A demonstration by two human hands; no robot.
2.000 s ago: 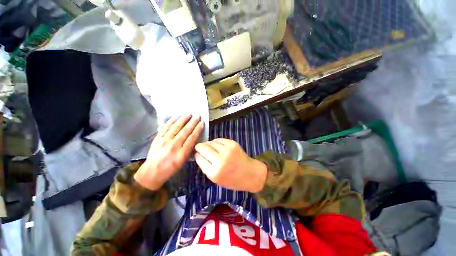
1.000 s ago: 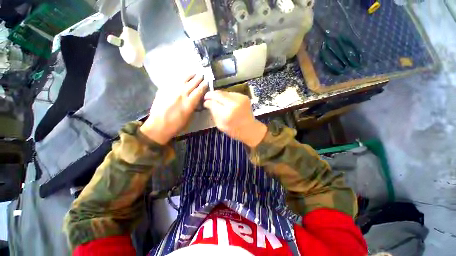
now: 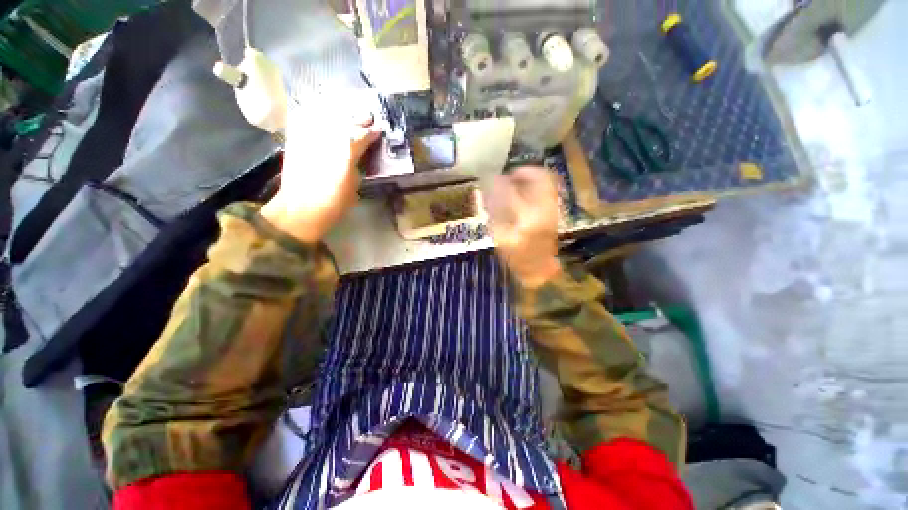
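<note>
The grey garment panel lies on the left of the machine table, with a dark panel beside it. Part of the cloth runs up to the brightly lit presser foot of the overlock machine. My left hand lies on the overexposed cloth just left of the foot, fingertips close to it; whether it grips the cloth is unclear. My right hand is blurred, at the table edge right of the waste opening, apart from the cloth. Its fingers are too blurred to read.
A lamp stands left of the foot. Green-handled scissors and a screwdriver lie on the blue mat. A thread stand disc is at upper right. A green-rimmed crate with grey pieces stands right of my lap.
My right hand has left the cloth edge and moved right. My left hand has moved up beside the foot. The cloth edge no longer shows in front of the foot. The view has shifted.
</note>
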